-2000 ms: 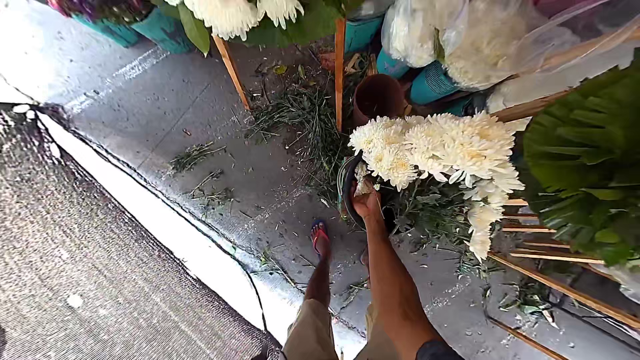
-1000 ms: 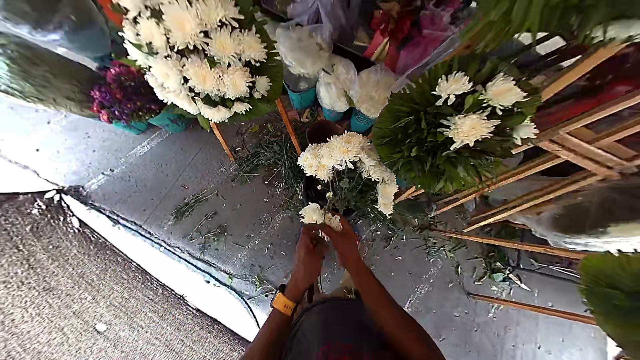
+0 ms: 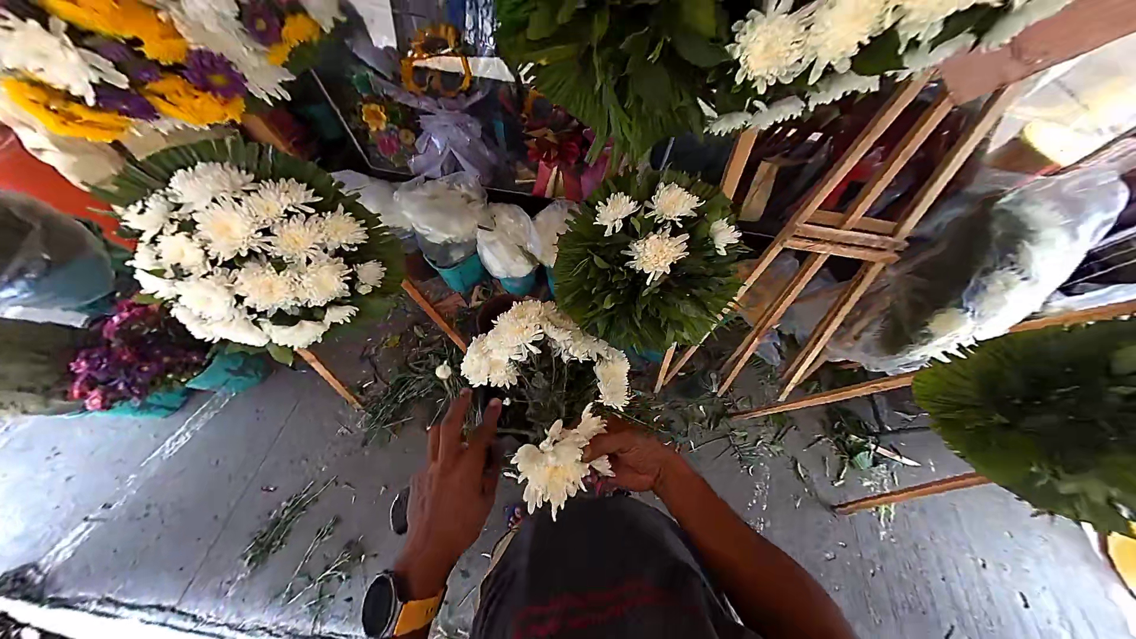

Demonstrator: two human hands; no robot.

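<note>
My right hand (image 3: 632, 454) is closed on a few white chrysanthemums (image 3: 555, 466), held low in front of my dark shirt. Just above them, more white chrysanthemums (image 3: 524, 333) form a curved row around green stems, in a container that is mostly hidden. My left hand (image 3: 457, 470), with a watch on an orange strap (image 3: 417, 612) at the wrist, has its fingers apart at the left side of these stems; nothing shows in it. A small white bud (image 3: 443, 371) stands just beyond its fingertips.
A round arrangement of white chrysanthemums (image 3: 257, 253) stands at the left on wooden legs. A smaller leafy one (image 3: 652, 257) is ahead. Wooden easel legs (image 3: 843, 231) slant at the right. Wrapped white flowers stand in teal buckets (image 3: 459, 271). Cut stems (image 3: 284, 524) litter the pavement.
Both hands were together at the small white blooms one second ago; now my left hand is apart from them, with its fingers spread. The view has shifted toward the stands.
</note>
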